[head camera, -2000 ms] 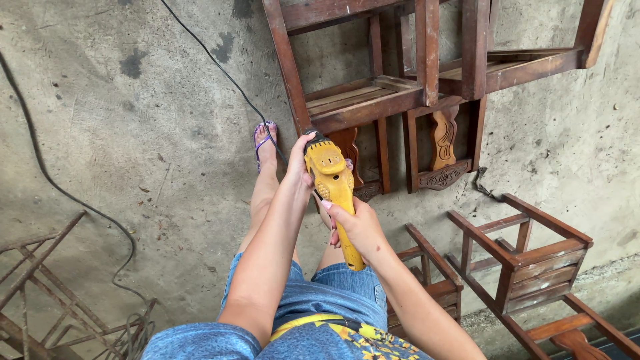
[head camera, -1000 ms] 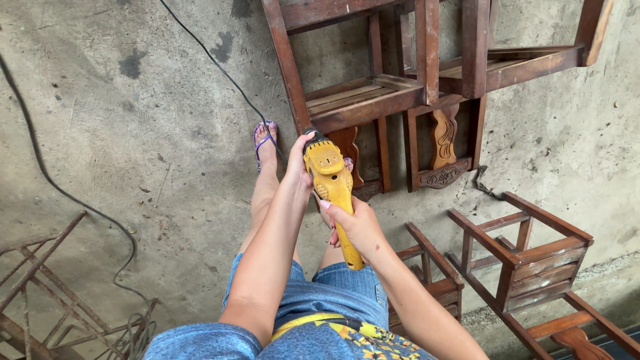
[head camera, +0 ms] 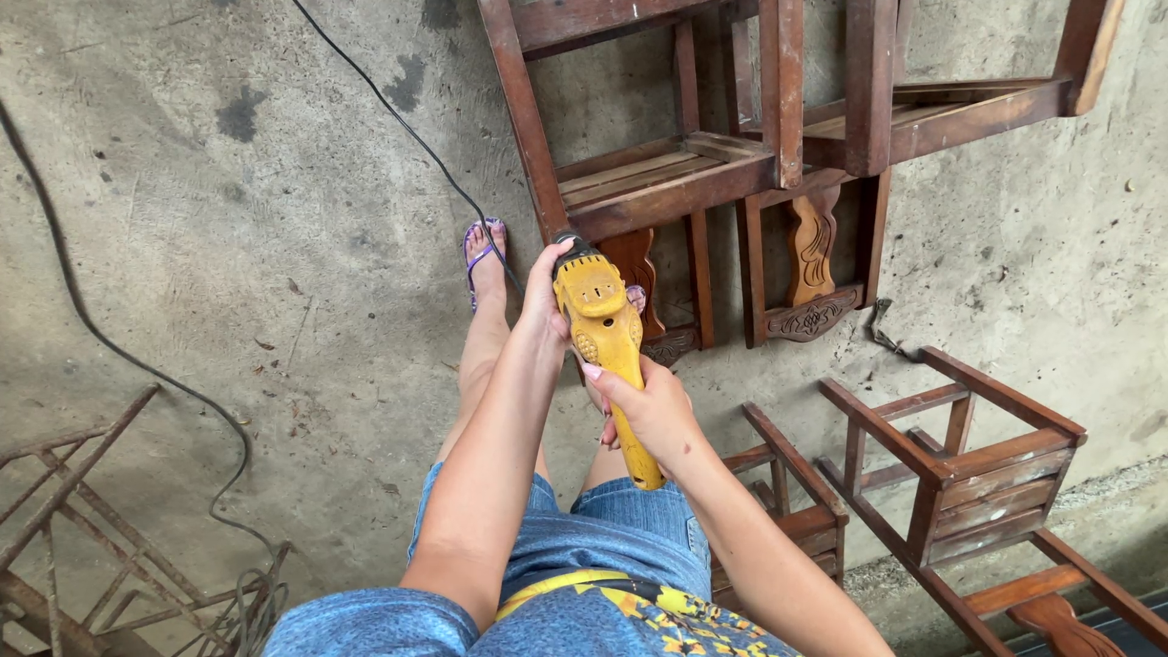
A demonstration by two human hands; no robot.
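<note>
A yellow handheld power tool [head camera: 598, 342] with a black front end is held at the middle of the head view, above my legs. My left hand [head camera: 546, 297] is wrapped round its front end, thumb on the black part. Around the yellow body and handle, lower down, closes my right hand [head camera: 650, 406], with the handle's end sticking out below. The tool's underside and several fingers are hidden. Just beyond the tool lies a wooden chair [head camera: 671, 196] with a slatted seat.
More wooden chairs lie at the upper right [head camera: 981, 119] and lower right [head camera: 1004, 493], some with carved backs. A rusty metal frame [head camera: 82, 511] stands at lower left. One black cable [head camera: 68, 269] crosses the concrete floor; another cable [head camera: 401, 119] passes over my sandalled foot [head camera: 484, 260].
</note>
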